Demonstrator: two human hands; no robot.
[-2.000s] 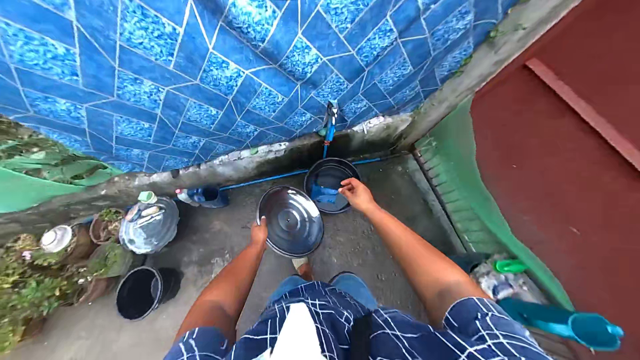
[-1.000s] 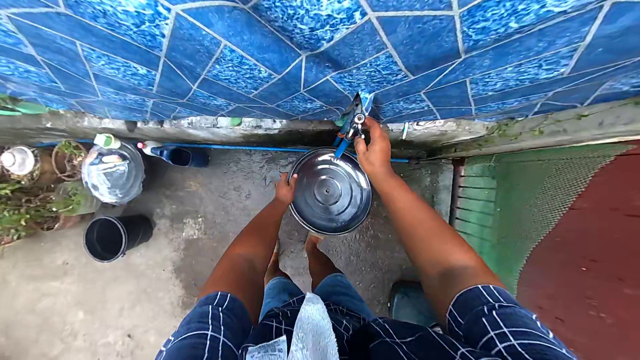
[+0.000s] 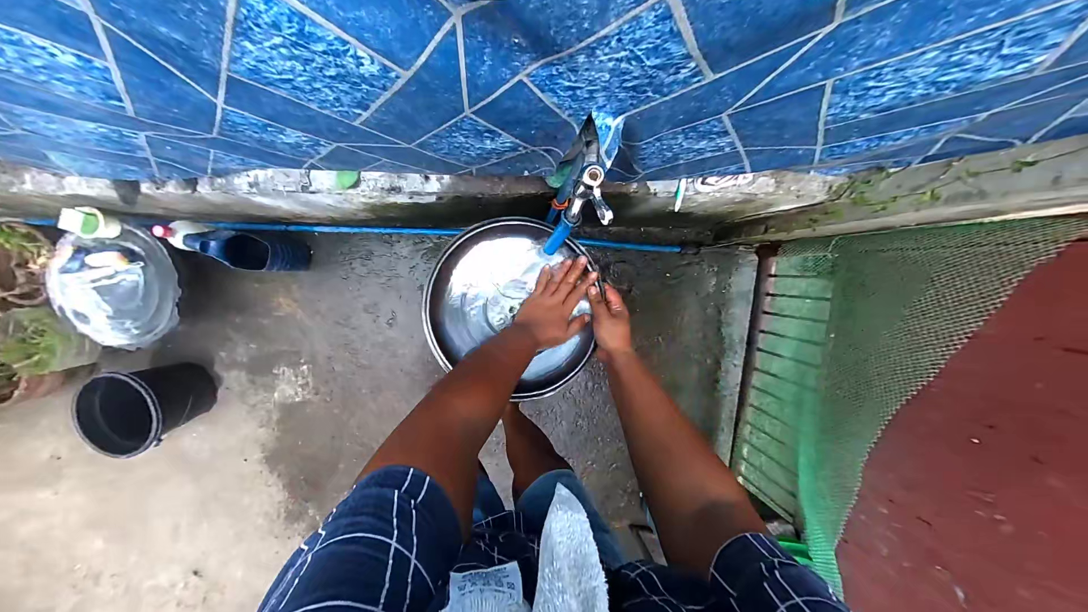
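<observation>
A round, shiny metal lid or shallow pan [image 3: 476, 293] with a dark rim lies below the outdoor water tap [image 3: 592, 176], whose blue spout pipe points down over it. Water seems to cover its surface. My left hand [image 3: 552, 306] rests flat, fingers spread, on the right part of the metal surface. The right-hand rim is gripped by my right hand [image 3: 610, 319], its fingers partly hidden behind the edge. What lies beneath the metal piece is hidden.
A blue pipe [image 3: 365, 229] runs along the foot of the blue patterned wall. To the left are a black bucket [image 3: 183, 395], a blue container [image 3: 255, 252] and a plastic-covered round tub [image 3: 115, 293] with items on top. Green netting [image 3: 816, 357] borders the right side.
My right hand has come down from the tap to the rim. My left hand has moved from the left rim onto the metal surface, which now lies under the spout.
</observation>
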